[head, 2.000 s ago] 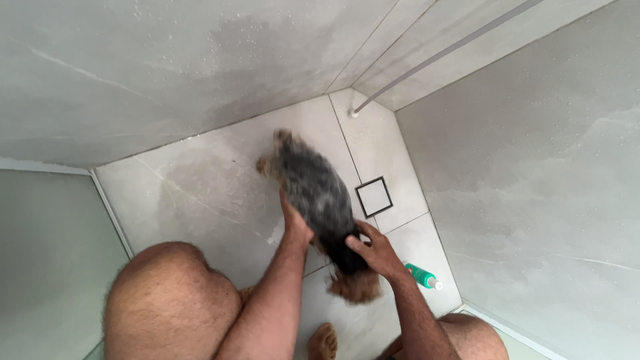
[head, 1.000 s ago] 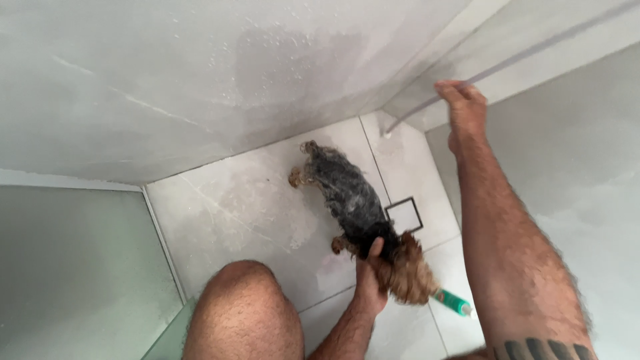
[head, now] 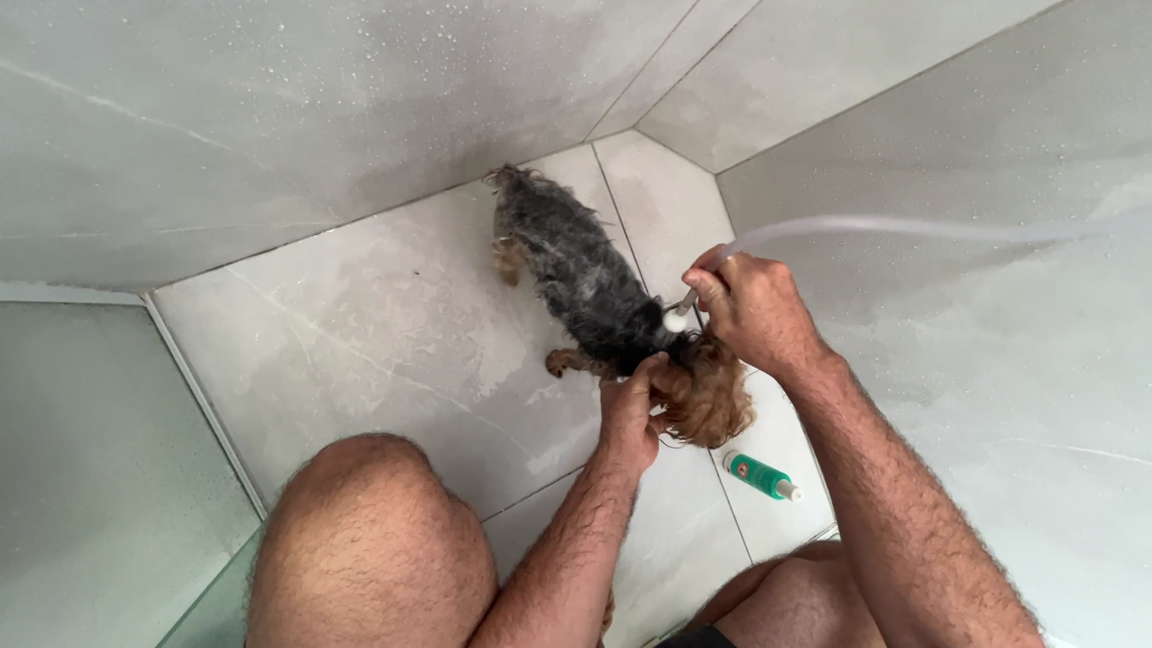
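A wet small dog [head: 585,270], dark grey on the back and reddish brown on the head, stands on the tiled shower floor. My left hand [head: 634,405] holds the dog at its neck and the side of its head, fingers partly hidden by fur. In my right hand [head: 742,301] is the end of a pale flexible hose [head: 900,227], its white tip [head: 675,320] close to the back of the dog's neck. Whether water flows from it I cannot tell. A green bottle [head: 758,475] with a white cap lies on the floor just beyond the dog's head.
Grey tiled walls [head: 297,99] with water drops meet the floor behind the dog and at the right. A glass panel [head: 99,450] with a light metal frame stands at the left. My bent knee [head: 378,540] rises at the lower left.
My right hand, raised toward the hanging hose a second ago, now holds the hose end down by the dog's neck. My left hand stays at the dog's neck and head.
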